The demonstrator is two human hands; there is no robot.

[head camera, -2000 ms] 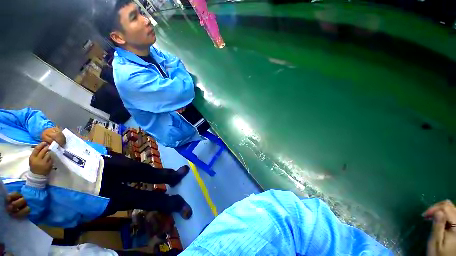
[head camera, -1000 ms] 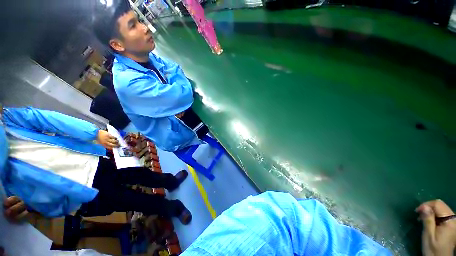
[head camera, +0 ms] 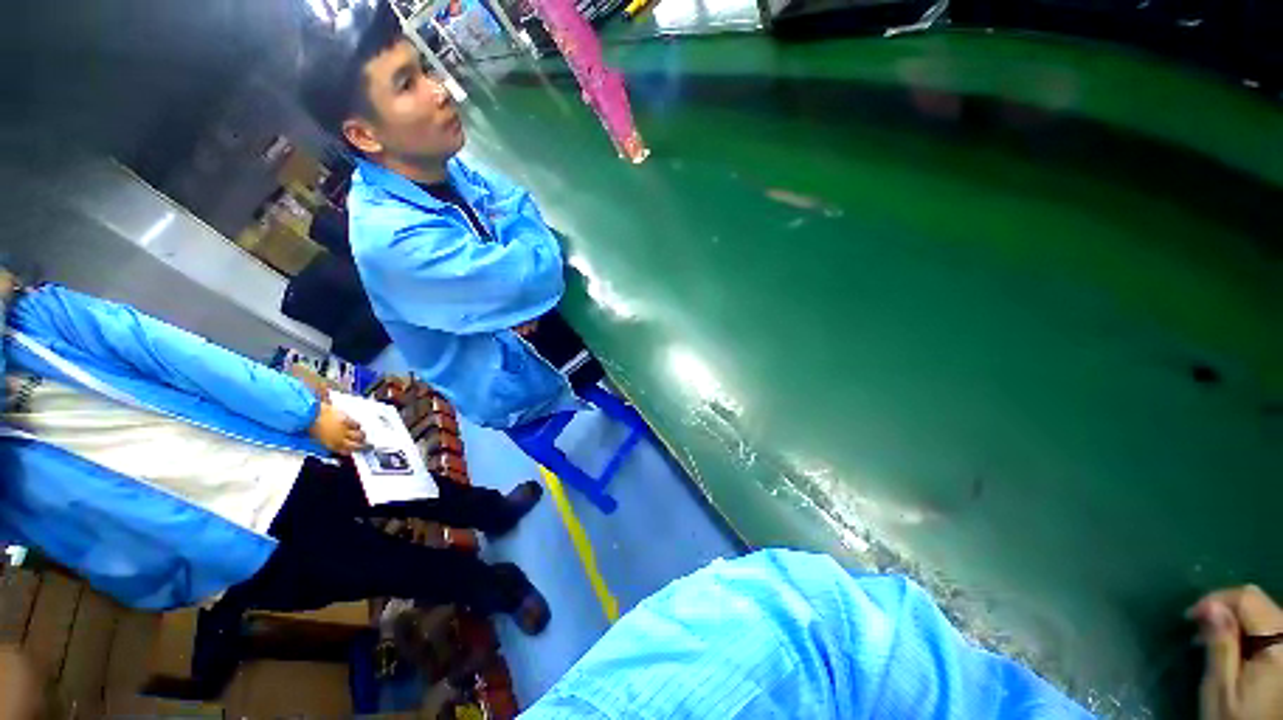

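My right hand (head camera: 1238,650) is at the lower right corner, cut off by the frame's edge. Its fingers are bent together over the green bench top (head camera: 901,324). A thin dark thing (head camera: 1256,644) shows between the fingers and runs out at the right edge; I cannot tell what it is. My light blue left sleeve (head camera: 830,640) fills the lower middle. The left hand is not in view, past the bottom edge. The bench top has pale scratches (head camera: 830,513) beside the sleeve.
A person (head camera: 457,267) in blue sits on a blue stool (head camera: 598,450) with arms crossed. Another person (head camera: 155,436) stands at left holding a printed sheet (head camera: 387,447). A pink-wrapped post end (head camera: 602,85) hangs over the bench. Dark items line the far edge.
The view has shifted slightly. The standing person has lowered the sheet and turned. The other sheet at the lower left has left view. My right hand has barely moved.
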